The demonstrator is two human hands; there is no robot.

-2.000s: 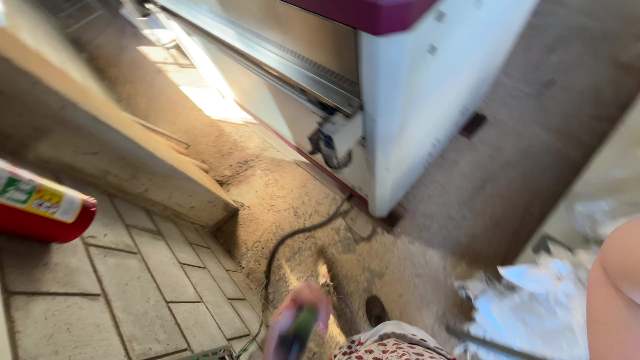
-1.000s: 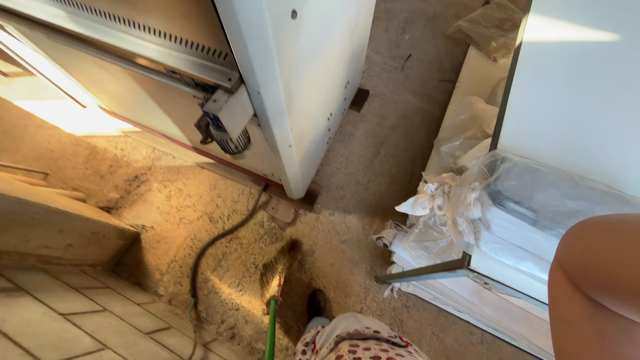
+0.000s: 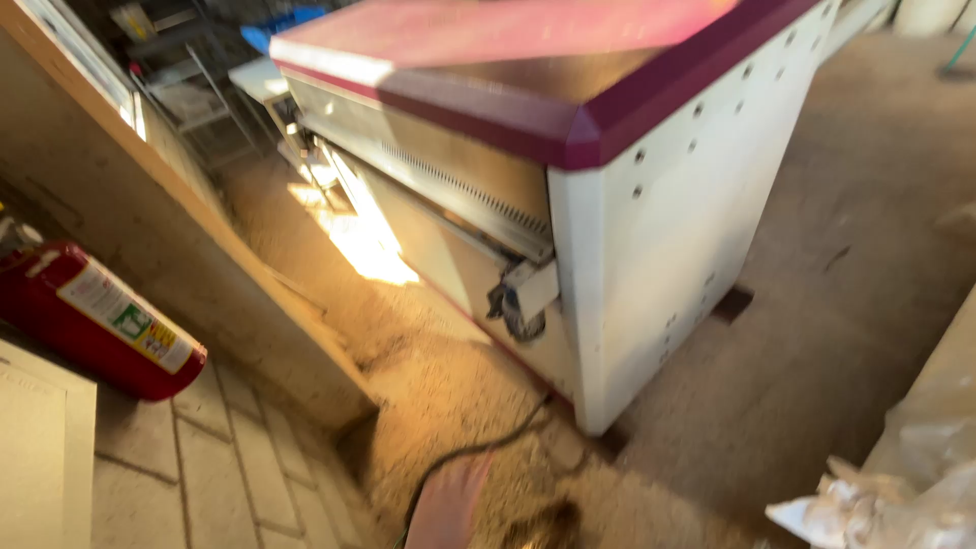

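Note:
A blurred pinkish shape (image 3: 450, 503) stands at the bottom edge, beside a dark cable (image 3: 476, 446); I cannot tell whether it is my left hand. My right hand is out of view. Low in the frame, a dark brown bristly clump (image 3: 545, 522), apparently a broom head, rests on the dusty floor, right of the pinkish shape. The cable runs up to the base of a large white machine cabinet (image 3: 686, 229) with a dark red-purple top edge. A small black fitting with a round grille (image 3: 522, 313) is mounted at its near corner.
A red fire extinguisher (image 3: 99, 320) is at the left, by a thick wall edge (image 3: 229, 274) and pale floor tiles (image 3: 206, 457). Crumpled plastic wrapping (image 3: 862, 511) lies at lower right. Sunlight falls on the floor beside the cabinet.
The view has swung up and left since one second ago, showing the cabinet's top and the extinguisher. The green handle and the bare skin at right have left the view.

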